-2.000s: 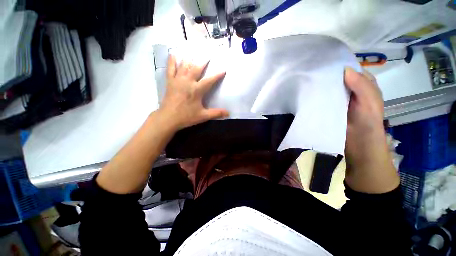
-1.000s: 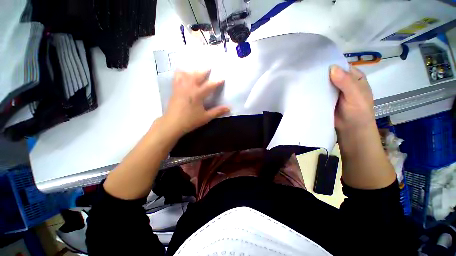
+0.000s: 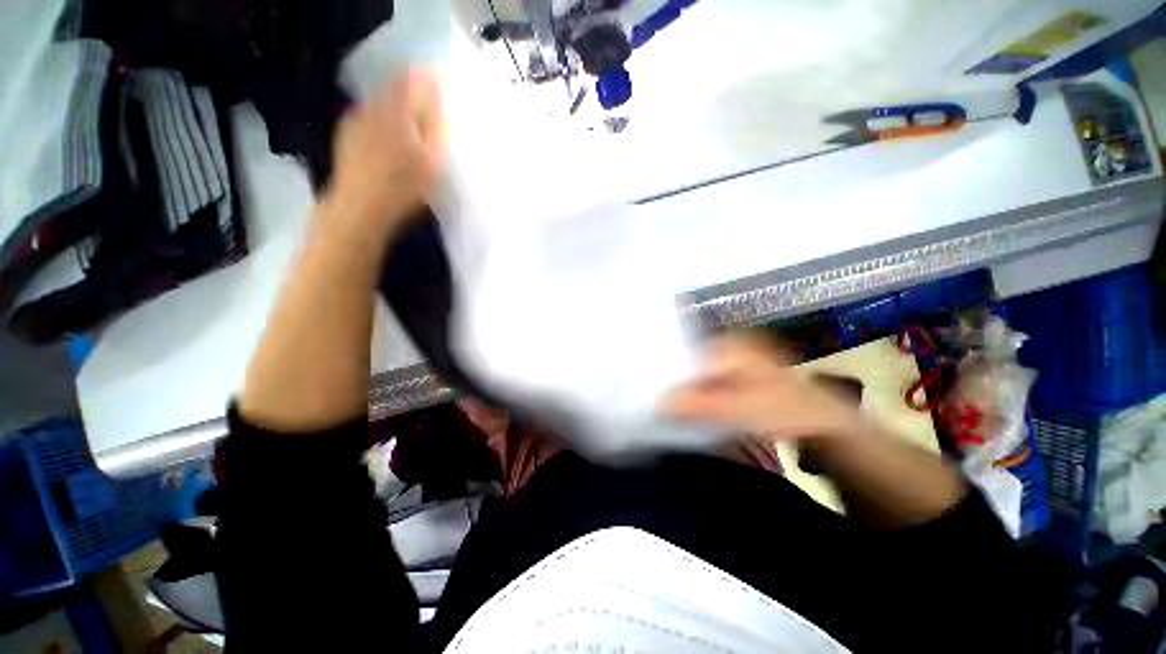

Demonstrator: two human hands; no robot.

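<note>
A white panel point(image 3: 550, 307), blurred by motion, hangs between my hands in front of the sewing machine, off the needle area. Black cloth point(image 3: 422, 288) shows along its left and lower edge. My left hand point(image 3: 390, 147) is blurred and holds the panel's upper left end. My right hand point(image 3: 742, 390) is blurred and holds its lower right end over the table's front edge. The machine's needle area point(image 3: 556, 64) and blue knob point(image 3: 614, 87) show at the top, with no panel under them.
Stacked grey-white and black pieces point(image 3: 173, 153) and a dark fabric pile point(image 3: 294, 77) lie left. Snips point(image 3: 914, 121) and a metal parts tray point(image 3: 1110, 134) lie right. Blue crates point(image 3: 1087, 345), a plastic bag point(image 3: 985, 396) and red-handled scissors point(image 3: 923, 383) are below the table's silvery edge point(image 3: 882, 262).
The panel has come out from the needle area and moved left and toward me. My left hand has moved up and left; my right hand has moved down and left. The snips are now uncovered.
</note>
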